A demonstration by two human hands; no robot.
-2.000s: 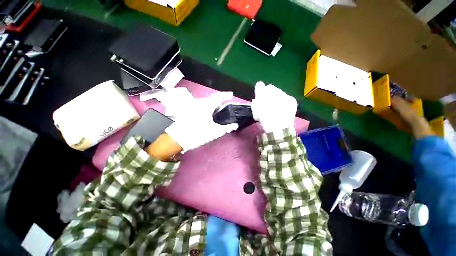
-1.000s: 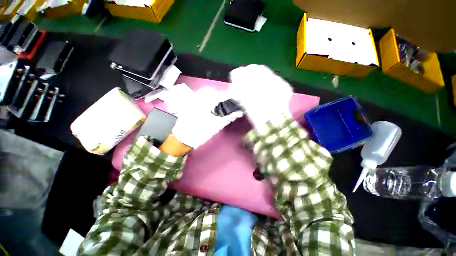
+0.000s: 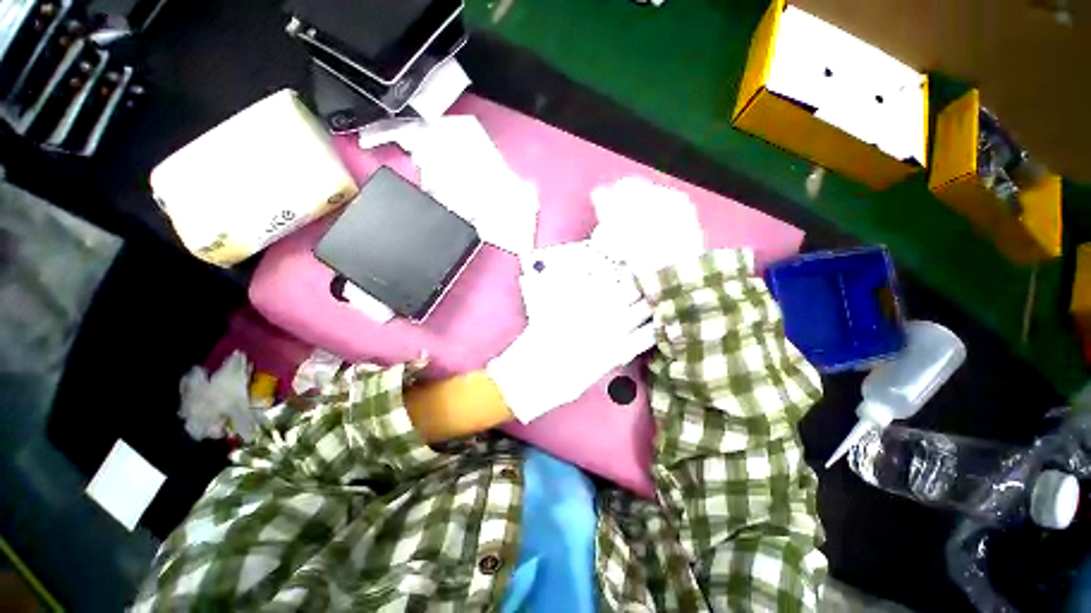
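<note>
My left hand (image 3: 568, 347), in a white glove, is shut on a pale flat part (image 3: 577, 273) with a small dark spot near its corner, above the pink pad (image 3: 562, 150). My right hand (image 3: 646, 225), also white-gloved, is at the part's right side; its fingers are washed out, so its grip cannot be told. A square dark-grey device (image 3: 401, 243) lies on the pad to the left, a white tab showing under its lower edge. A loose white wipe (image 3: 476, 180) lies at the pad's upper left, flatter than the gloves.
Stacked dark devices (image 3: 383, 42) and a wipes pack (image 3: 254, 180) are at upper left. A blue bin (image 3: 837, 309), squeeze bottle (image 3: 903, 377) and clear plastic bottle (image 3: 957, 471) are right. Yellow cartons (image 3: 832, 96) stand on the green surface. Crumpled white waste (image 3: 219, 398) is lower left.
The dark unit seen between my hands no longer shows; a pale face with a dark spot shows there. My left hand has moved down, uncovering the wipe. The view has shifted.
</note>
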